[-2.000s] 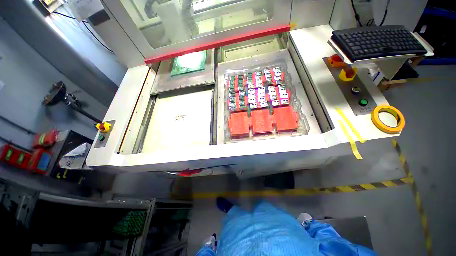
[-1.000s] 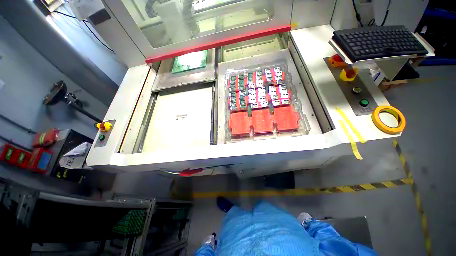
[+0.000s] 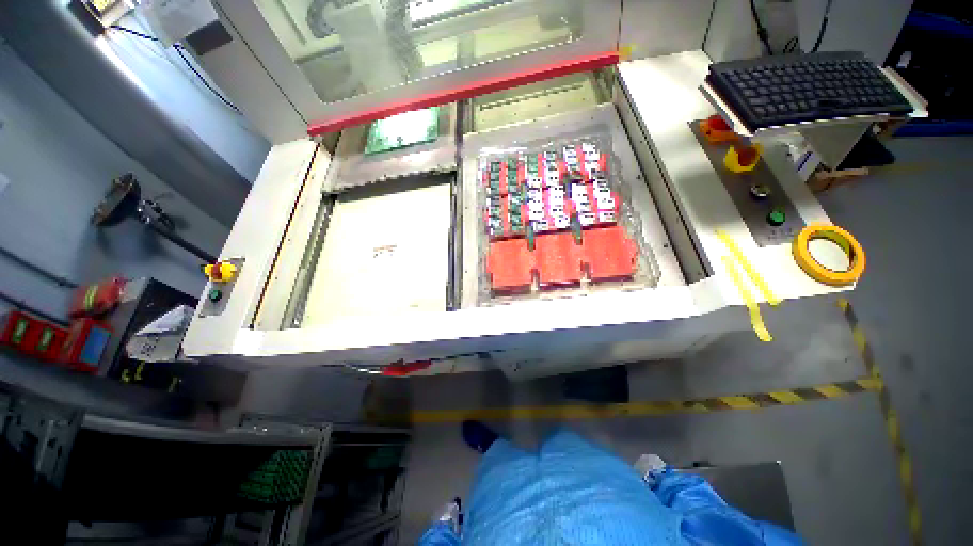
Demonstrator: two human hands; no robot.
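A clear blister tray (image 3: 644, 256) lies on the right metal bed. Small separated boards (image 3: 549, 190) fill its back rows, and its front row shows bare red pockets (image 3: 560, 257). A green panel or fixture (image 3: 403, 129) lies on the left bed, near the safety door. My left hand (image 3: 456, 514) is small and mostly hidden by the blue sleeve, low beside my body. My right hand (image 3: 649, 465) hangs on the other side, small, with only a white part showing. Both are away from the tray. I cannot tell whether either hand holds anything.
The red-edged safety door (image 3: 469, 92) is behind the beds. Emergency-stop buttons (image 3: 742, 158) sit on the front corners, with a green button (image 3: 776, 218) at right. A yellow tape roll (image 3: 828, 254) and a keyboard (image 3: 808, 90) are at right. A magazine rack (image 3: 309, 439) stands lower left.
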